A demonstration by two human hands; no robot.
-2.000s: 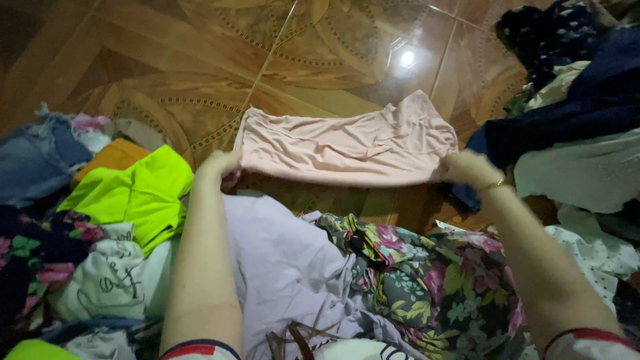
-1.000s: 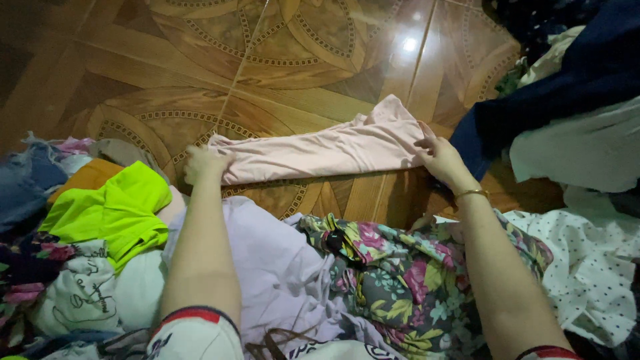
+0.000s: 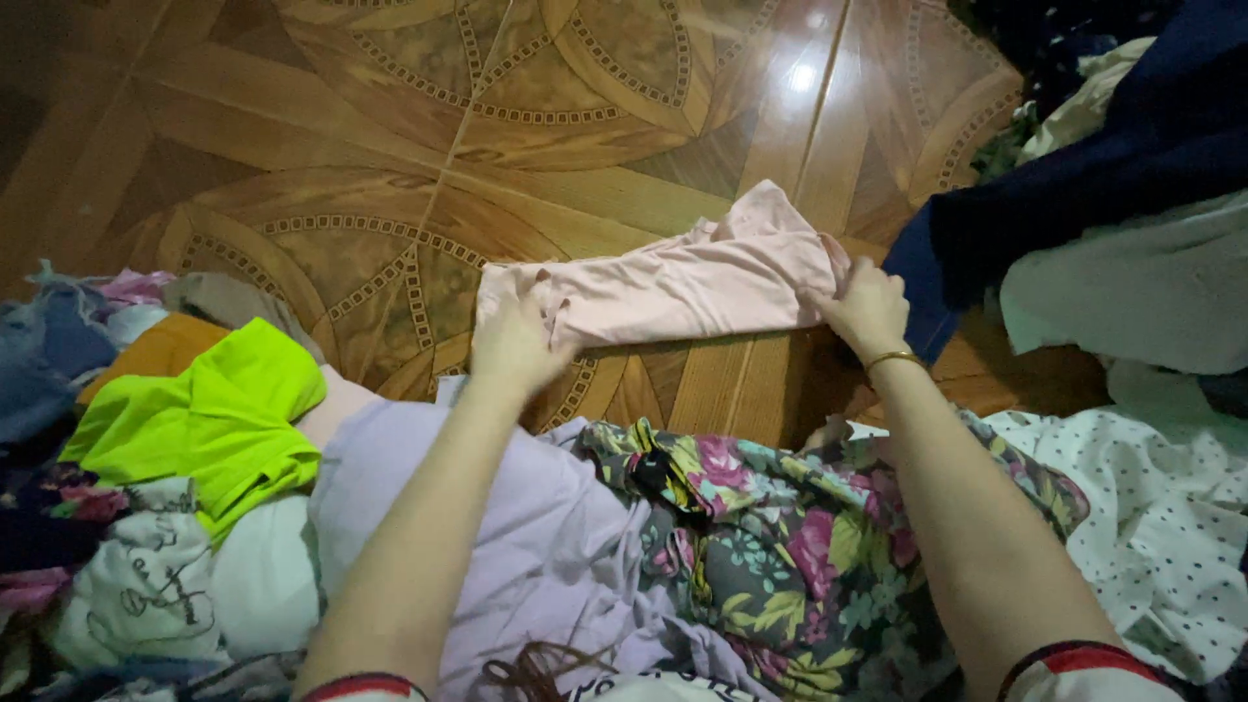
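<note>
A pale pink garment (image 3: 682,283), folded into a long narrow strip, lies on the patterned tile floor. My left hand (image 3: 517,336) is on its left end, slightly blurred, and covers part of that end; whether the fingers grip the cloth is unclear. At the right end, my right hand (image 3: 863,302) pinches the garment's edge between thumb and fingers. One corner of the cloth sticks up beyond the strip near the right end.
Nearest me lie a lavender cloth (image 3: 507,517) and a dark floral garment (image 3: 780,556). Neon yellow-green clothing (image 3: 224,409) tops the left pile. White dotted fabric (image 3: 1141,517) and navy cloth (image 3: 1072,214) lie at right. Glossy tile floor (image 3: 322,127) stretches beyond.
The pink garment, a wider panel two seconds ago, is now a narrower strip. My left hand has moved inward over its left end.
</note>
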